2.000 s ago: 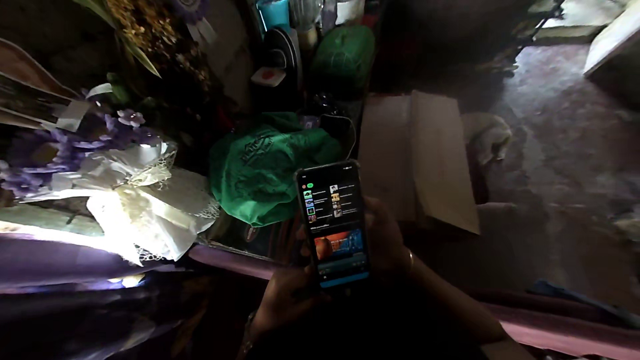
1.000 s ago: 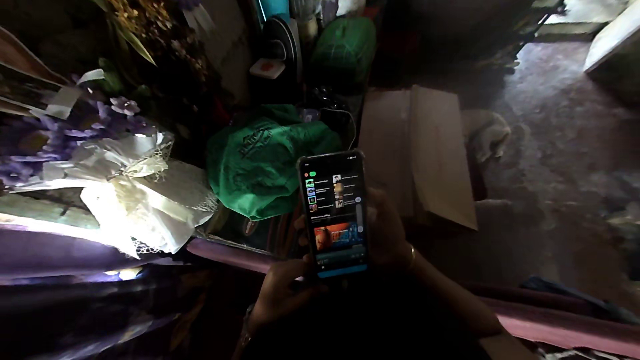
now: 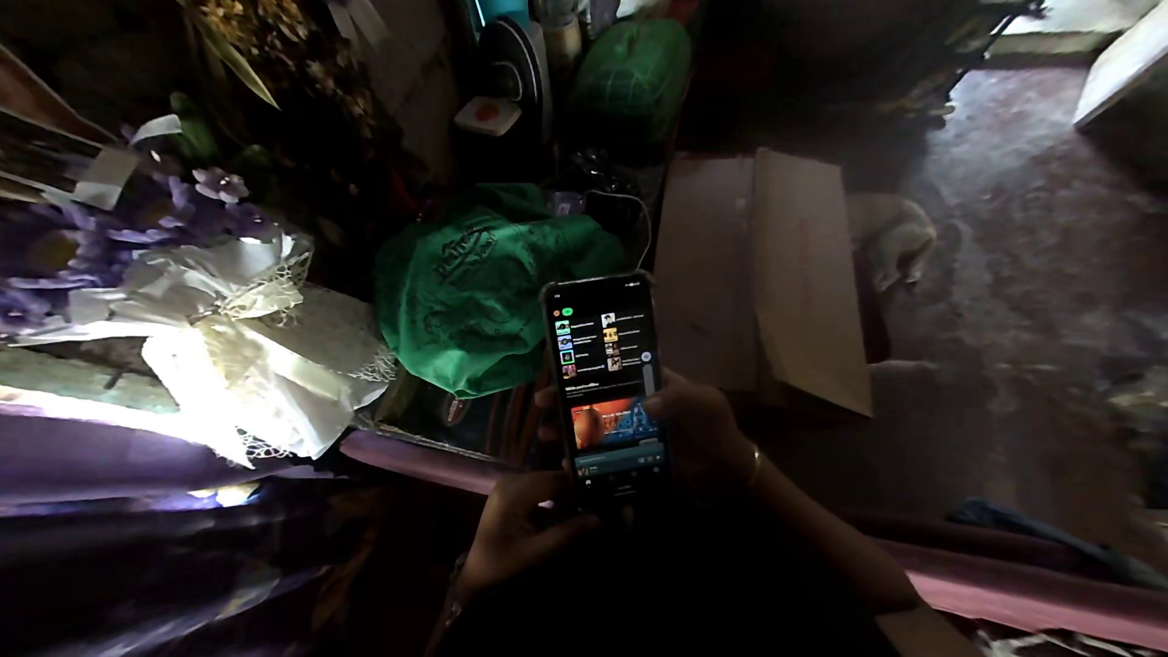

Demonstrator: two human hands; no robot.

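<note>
A smartphone point(image 3: 606, 383) in a dark case stands nearly upright in the middle of the view, its screen lit with small pictures and a wider orange and blue one. My left hand point(image 3: 525, 529) grips its lower left edge and corner. My right hand point(image 3: 703, 424) holds its right side, the thumb over the screen's right edge, a thin bracelet on the wrist. Behind the phone lies a green cloth or bag point(image 3: 474, 292) with dark printing. The undersides of both hands are hidden in shadow.
A cardboard box point(image 3: 808, 283) stands to the right, with a pale-furred animal point(image 3: 894, 233) partly behind it. At the left is a bouquet in white wrapping point(image 3: 265, 365) with purple flowers point(image 3: 137, 219). A green rounded container point(image 3: 634, 78) and a small white box point(image 3: 488, 116) are at the back.
My right thumb now rests over the right edge of the lit screen. Both hands keep hold of the phone.
</note>
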